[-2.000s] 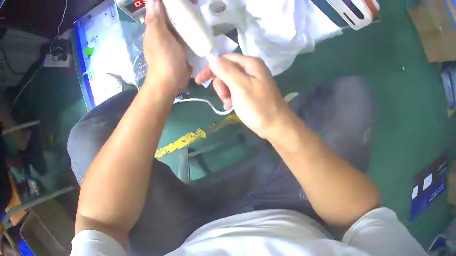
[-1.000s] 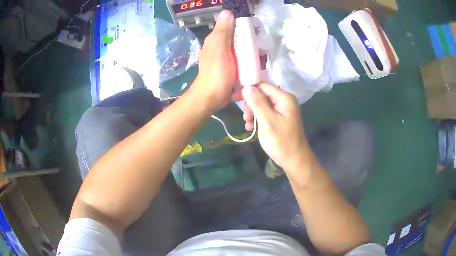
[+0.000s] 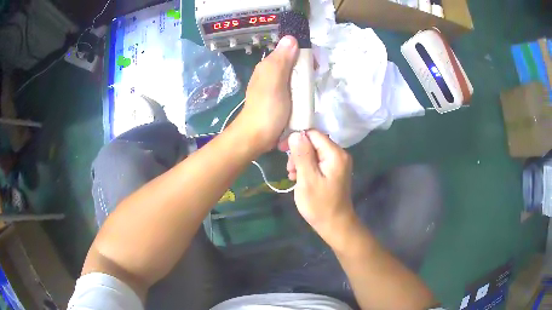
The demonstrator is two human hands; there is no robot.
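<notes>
A wireless microphone point(image 3: 302, 91) with a cream-white handle and black textured head stands head-up in front of the power supply. My left hand point(image 3: 269, 100) is closed around its left side, with the thumb near the black head. My right hand point(image 3: 321, 172) pinches at the handle's bottom end, where a thin white cable point(image 3: 264, 175) runs in. The plug is hidden by my right fingertips. The power supply point(image 3: 242, 24) shows red digits.
Crumpled white wrapping point(image 3: 357, 82) lies right of the microphone. A rounded white speaker point(image 3: 437, 71) with a blue light is further right. An open carton point(image 3: 405, 17) stands at the back. A clear plastic bag point(image 3: 209, 82) lies to the left. My knees are below.
The view has shifted, so the power supply, its digits and the carton show more fully. The microphone is now more upright. Both hands keep hold, my right still at the bottom end.
</notes>
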